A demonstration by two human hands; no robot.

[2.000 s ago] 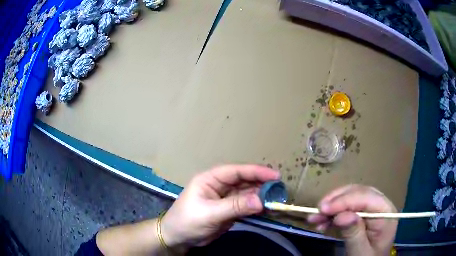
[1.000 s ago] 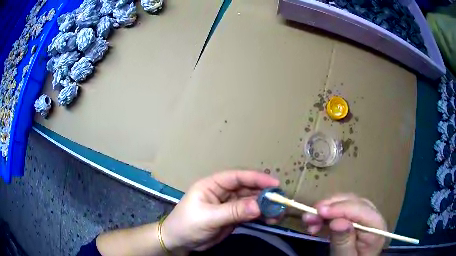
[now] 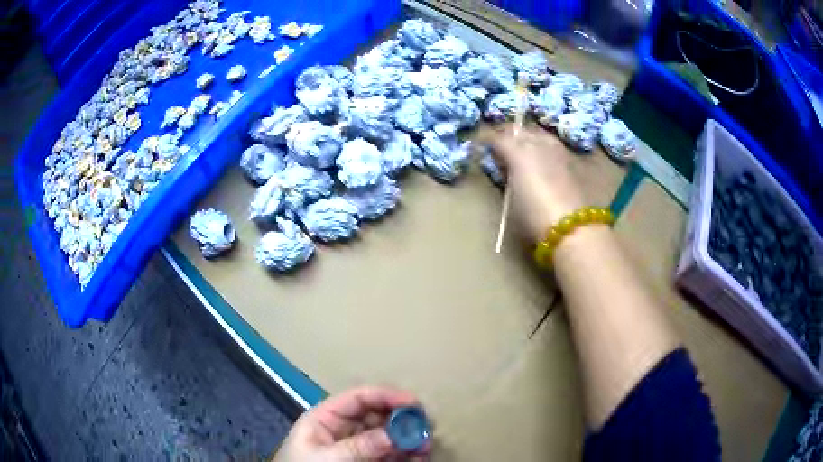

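Observation:
My left hand (image 3: 347, 429), at the bottom, holds a dark cap part (image 3: 409, 428) between thumb and fingers, its hollow side facing up. My right hand (image 3: 532, 162) reaches into the far right part of the pile of pale ruffled parts (image 3: 359, 163). The thin pale brush (image 3: 507, 203) stays with my right hand, its stick pointing back toward me. A ruffled part touches my right fingertips; the fingers are blurred and partly hidden, so I cannot tell whether they grip it.
A blue tray (image 3: 144, 235) of small white and orange-tinged pieces is at the left. One ruffled part (image 3: 212, 232) lies apart near the cardboard's (image 3: 406, 298) left edge. The pale tub (image 3: 699, 217) of dark parts is at right, a blue crate (image 3: 663, 59) behind it.
The view has swung left and toward the far side. My right hand has moved from the cap part to the ruffled pile, with the brush. My left hand still holds the cap part; the brush is out of it.

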